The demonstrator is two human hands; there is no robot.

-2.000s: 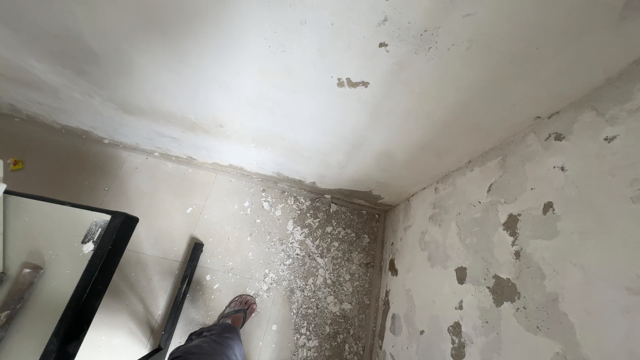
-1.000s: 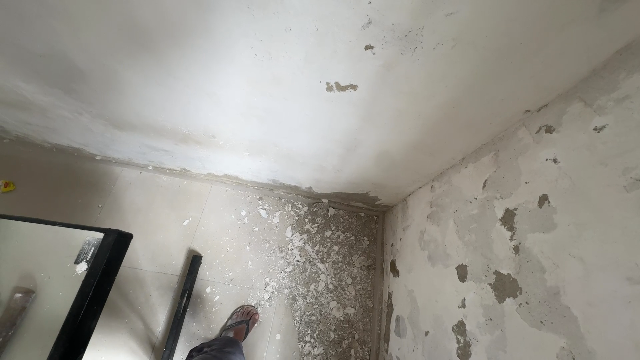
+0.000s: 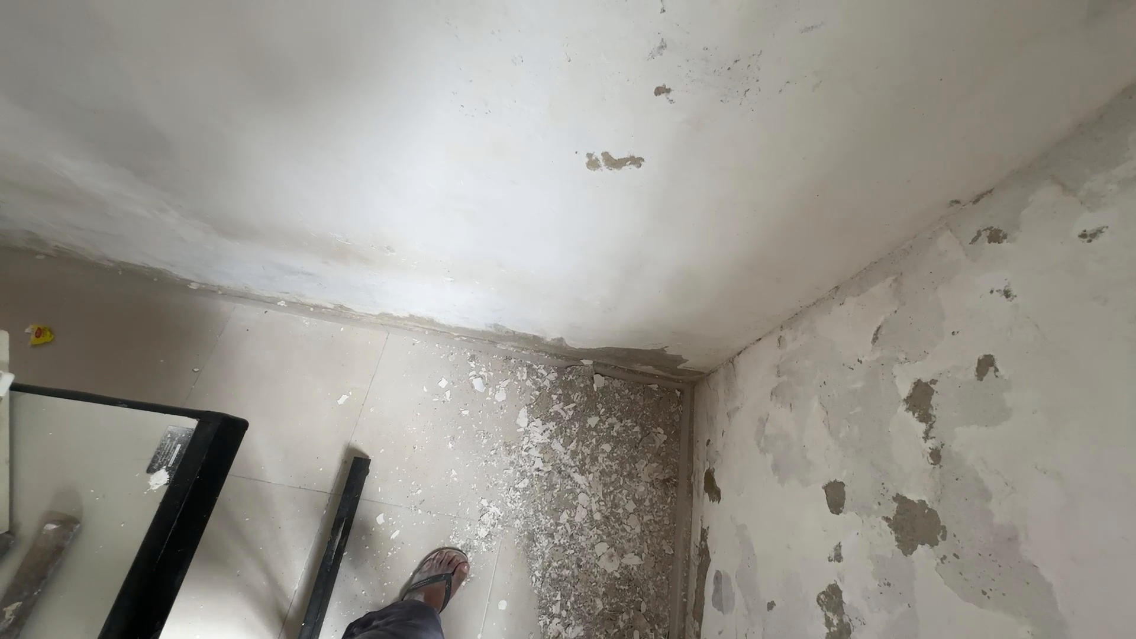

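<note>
Neither my left hand nor my right hand shows in the head view, so what they hold cannot be seen. Below, my sandalled foot (image 3: 441, 572) rests on the tiled floor beside scattered flakes. A white plastered wall (image 3: 497, 204) fills the upper part, with small bare patches. To the right, a second wall (image 3: 1012, 426) has peeled, blotchy areas with grey-brown spots. Flakes of paint or plaster (image 3: 603, 497) lie thickly in the floor corner between them.
At lower left stands a black-edged table (image 3: 173, 524) with a pale top; a worn, brownish tool or bar (image 3: 40, 564) lies there. A black bar (image 3: 335, 546) extends over the floor between table and foot. A small yellow object (image 3: 41, 335) lies near the left edge.
</note>
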